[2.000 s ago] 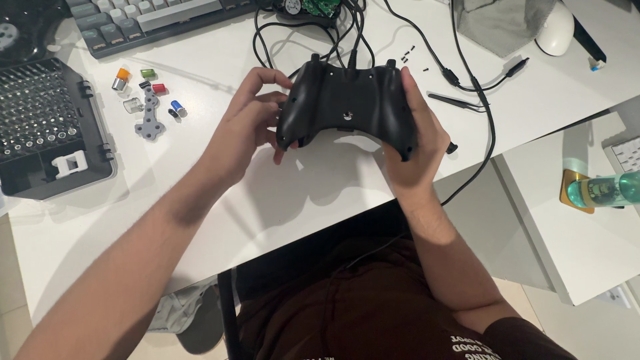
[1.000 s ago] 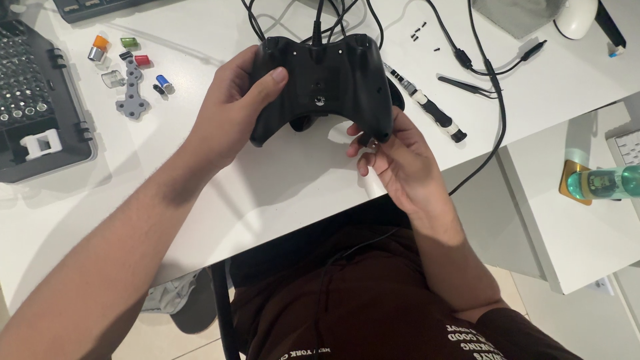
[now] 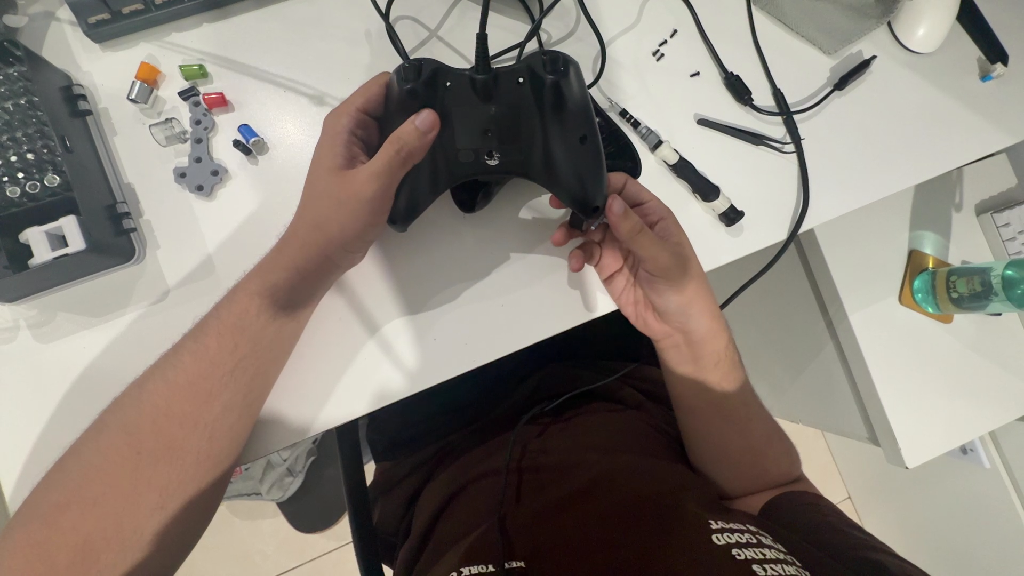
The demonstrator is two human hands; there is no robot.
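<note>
My left hand [image 3: 360, 160] grips the left side of a black game controller [image 3: 512, 120], its thumb on the back shell. The shell faces up, and a cable runs from the controller's far edge. My right hand [image 3: 616, 232] pinches the tip of the right grip between thumb and fingers; a small dark piece shows there, too unclear to name. Beneath the controller, another black curved part shows partly. A precision screwdriver [image 3: 680, 164] lies right of the controller, with black tweezers [image 3: 744, 134] beyond it and several small screws [image 3: 660, 48] farther back.
At left lie a grey rubber button pad [image 3: 200, 156], coloured caps such as a red one [image 3: 214, 100], and an open bit case [image 3: 92, 168]. A keyboard [image 3: 136, 16] is at the back left. Cables, a white mouse [image 3: 920, 24] and a black cord [image 3: 800, 184] are at right.
My right hand has moved from the controller's right side down to the tip of its right grip. My left thumb has come onto the back shell. The screwdriver has come into sight.
</note>
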